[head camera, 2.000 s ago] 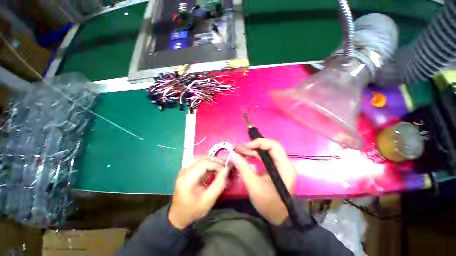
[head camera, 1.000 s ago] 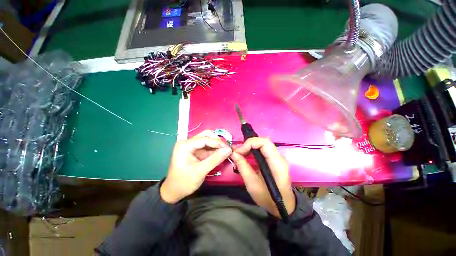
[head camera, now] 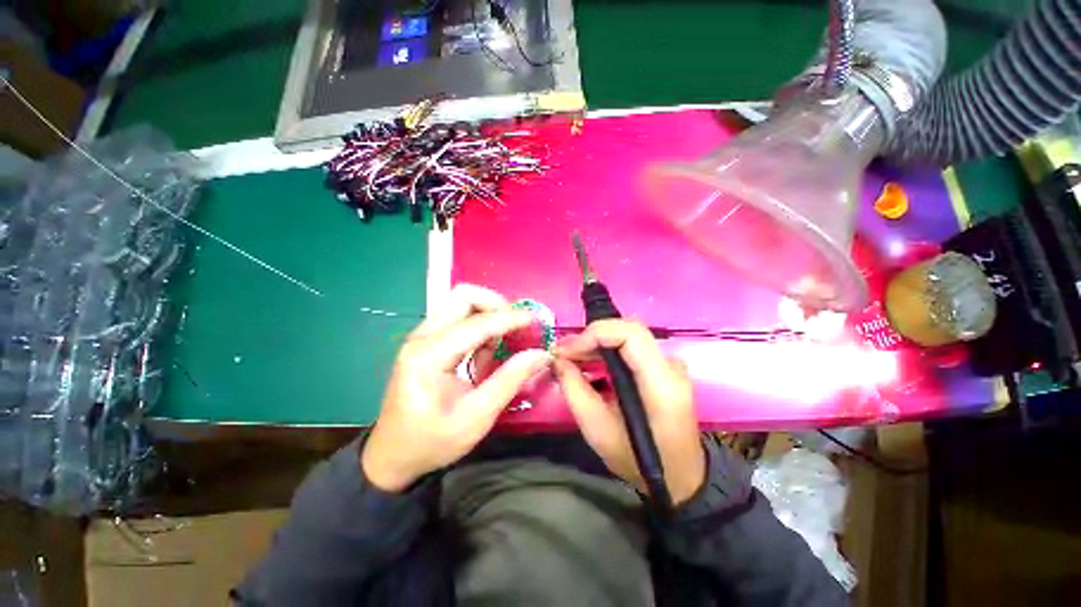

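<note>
A green ring PCB [head camera: 547,321] is held over the front edge of the pink mat [head camera: 616,178], partly hidden by fingers. My left hand [head camera: 445,385] is bare and pinches the ring between thumb and fingers. My right hand [head camera: 640,409] is bare and holds the black soldering iron [head camera: 626,385], its metal tip pointing away from me above the mat. My right thumb and fingertip also meet the near right side of the ring. Whether they grip a lead wire there is too small to tell.
Connector leads [head camera: 421,166] lie piled at back left, before a framed panel [head camera: 415,59]. Blister trays [head camera: 83,320] are stacked left, with a thin silvery strand [head camera: 225,242] beside them. A clear fume hood [head camera: 771,202] hangs at right. A round tip cleaner [head camera: 942,299] stands far right.
The ring has been turned in my fingers and more of its green face shows. My left hand has spread further around it. The soldering iron stays in my right hand.
</note>
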